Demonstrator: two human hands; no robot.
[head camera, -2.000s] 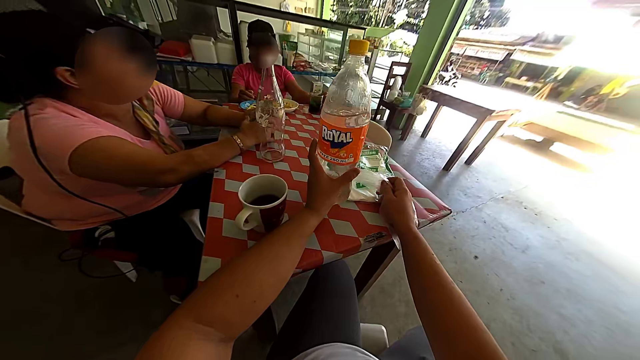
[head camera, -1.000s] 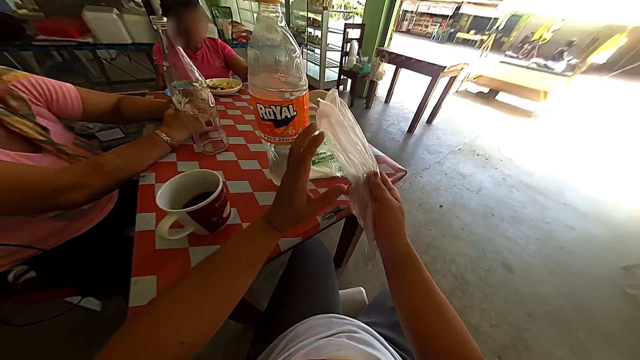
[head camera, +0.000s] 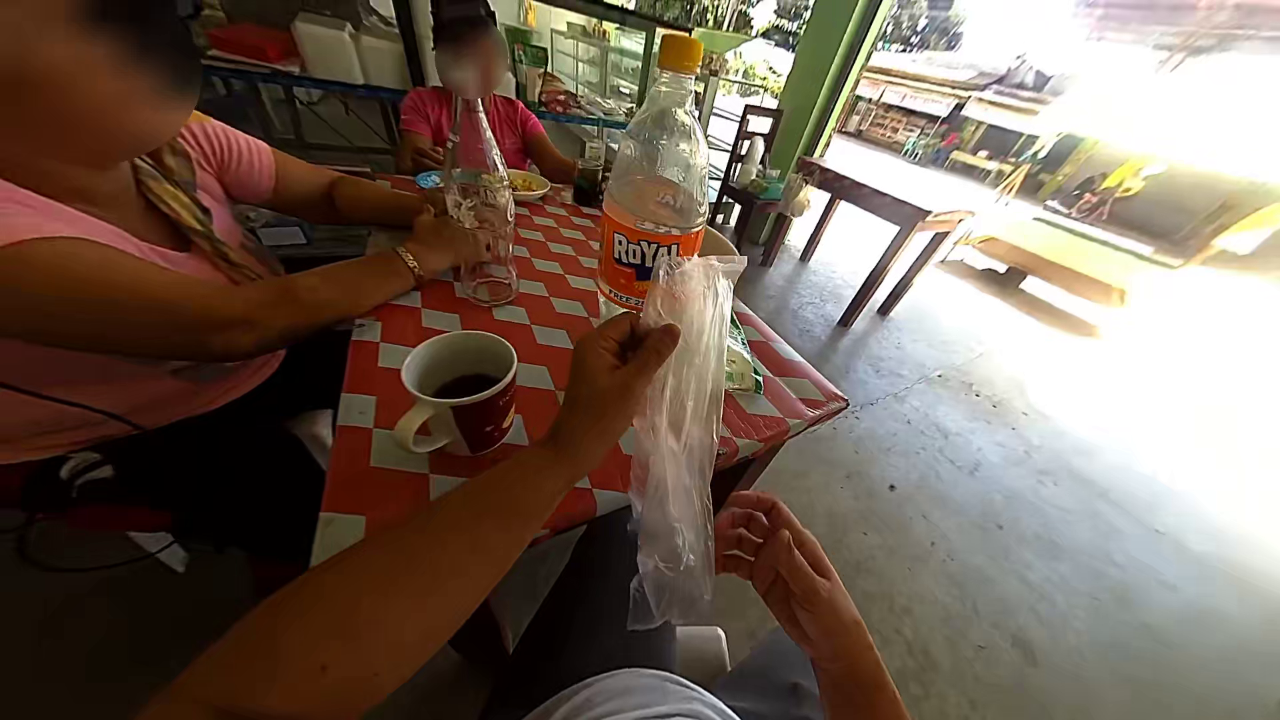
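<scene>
My left hand (head camera: 610, 385) pinches a long, clear plastic bag (head camera: 682, 450) near its top, and the bag hangs down past the table's edge. Beside the bag's lower part, my right hand (head camera: 785, 580) has bent fingers and holds nothing. Behind the bag stands a large Royal soda bottle (head camera: 655, 190) with a yellow cap and orange label. A white and dark red mug (head camera: 460, 395) with dark liquid is left of my left hand. Right of the bag, a green and white plastic packet (head camera: 742, 362) lies on the table, partly hidden.
A person in pink at the left holds a clear glass bottle (head camera: 482, 215) on the checkered tablecloth (head camera: 385, 420). Another person sits at the far end by a plate of food (head camera: 525, 184). A wooden table (head camera: 880, 195) and a chair (head camera: 745, 150) stand beyond, near a green post.
My left hand, free of the bag one second ago, now grips it. My right hand has let go of the bag and is lower. Two seconds ago my left hand was at the soda bottle.
</scene>
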